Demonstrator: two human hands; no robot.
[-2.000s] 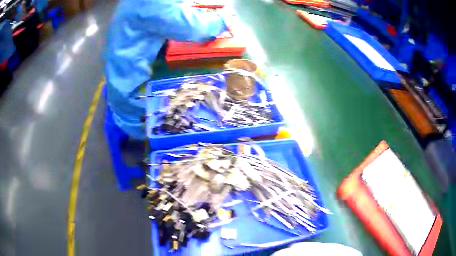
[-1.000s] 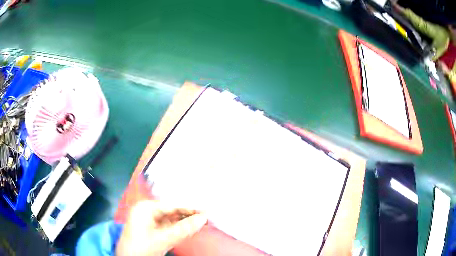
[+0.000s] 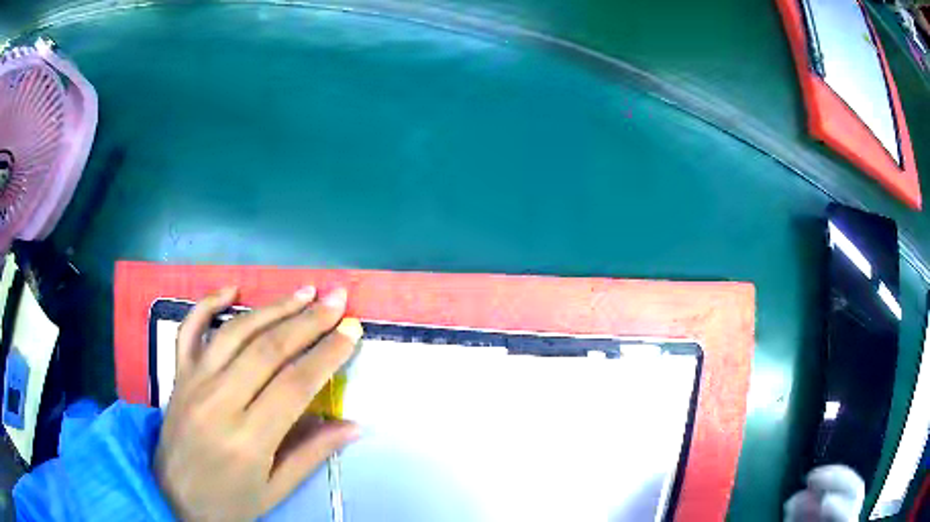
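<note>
A white backlight unit (image 3: pixel 530 418) in a thin black frame lies on a red-orange foam pad (image 3: pixel 729 377). My bare left hand (image 3: pixel 255 393), in a blue sleeve, rests over the unit's top left edge, thumb apart from the fingers, with a yellow finger cot on one fingertip. Yellow tape (image 3: pixel 338 393) shows between thumb and index finger, and a thin pale line (image 3: pixel 338 489) hangs below it. White-gloved fingertips of my right hand (image 3: pixel 828 498) are at the lower end of a glossy black panel (image 3: pixel 857 357); their grip is unclear and the hand is cut off.
A pink fan (image 3: pixel 41 143) stands at the left edge, with a white and black box (image 3: pixel 31 367) below it. Another white unit (image 3: pixel 855 76) on a red pad lies at the upper right. A white strip (image 3: pixel 913 449) is at the far right. All lie on a green mat.
The view has swung from the parts bins to the unit, which now looks straighter and lower. My left hand has moved from its lower edge to its top edge. White-gloved fingertips have appeared at the black panel.
</note>
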